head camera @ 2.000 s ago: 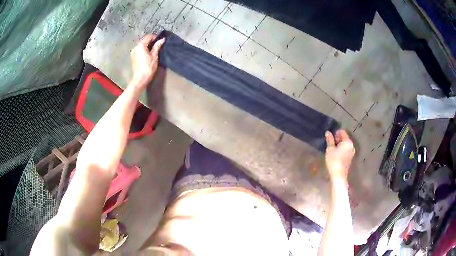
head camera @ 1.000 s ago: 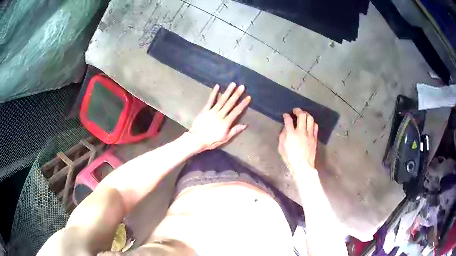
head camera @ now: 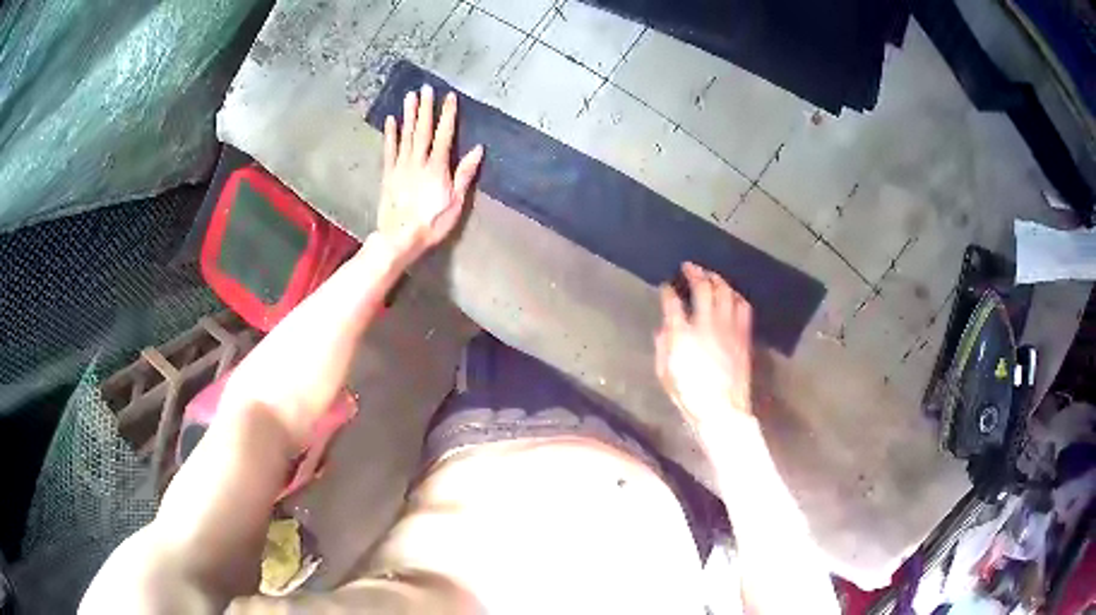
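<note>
A long dark navy fabric strip (head camera: 577, 192) lies flat and slanting on the pale pressing table (head camera: 865, 421). My left hand (head camera: 421, 180) lies palm down near the strip's left end, fingers apart on the cloth. My right hand (head camera: 709, 342) rests at the strip's near edge toward its right end, fingertips bent on the cloth; the fingers look slightly curled and grip nothing visible. Whether a second layer lies on the strip cannot be told.
A stack of dark cut pieces (head camera: 781, 42) lies at the far side, with narrow dark strips (head camera: 1034, 132) beyond. A steam iron (head camera: 980, 372) stands at the right end near a white scrap (head camera: 1055, 252). Red (head camera: 258, 246) and pink (head camera: 319, 433) stools stand at the left.
The strip was held at both ends, then laid on the table. My left hand has since slid along it to the left end. My right hand has stayed near the right end.
</note>
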